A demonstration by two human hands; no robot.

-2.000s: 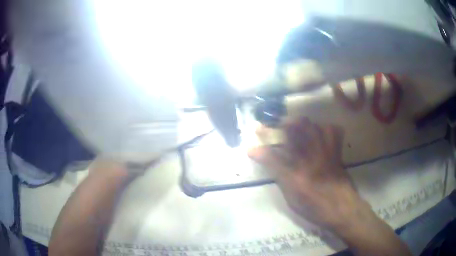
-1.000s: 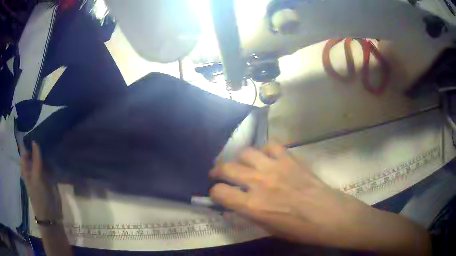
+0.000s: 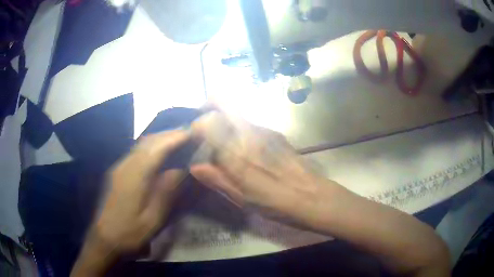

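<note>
A dark cut panel [image 3: 65,195] lies over the left front of the white table and runs under both hands. My left hand [image 3: 138,189] and my right hand [image 3: 244,162] meet at its upper edge, in front of the needle area, with the fingers bent around the cloth. Both hands are blurred, and the exact grip of the fingertips is partly hidden. The presser foot and needle area [image 3: 265,73] sits above the hands, mostly lost in glare, with a ribbed round knob [image 3: 299,89] beside it.
The cream machine arm [image 3: 357,16] spans the top right. Orange-red looped scissor handles [image 3: 410,70] lie on the machine bed behind. Other dark pieces [image 3: 100,127] lie at the left. A measuring tape strip [image 3: 428,186] runs along the front edge.
My left hand has come in from the far left to beside my right hand. My right hand has moved up and left. The dark panel has shifted left and toward me, away from the needle.
</note>
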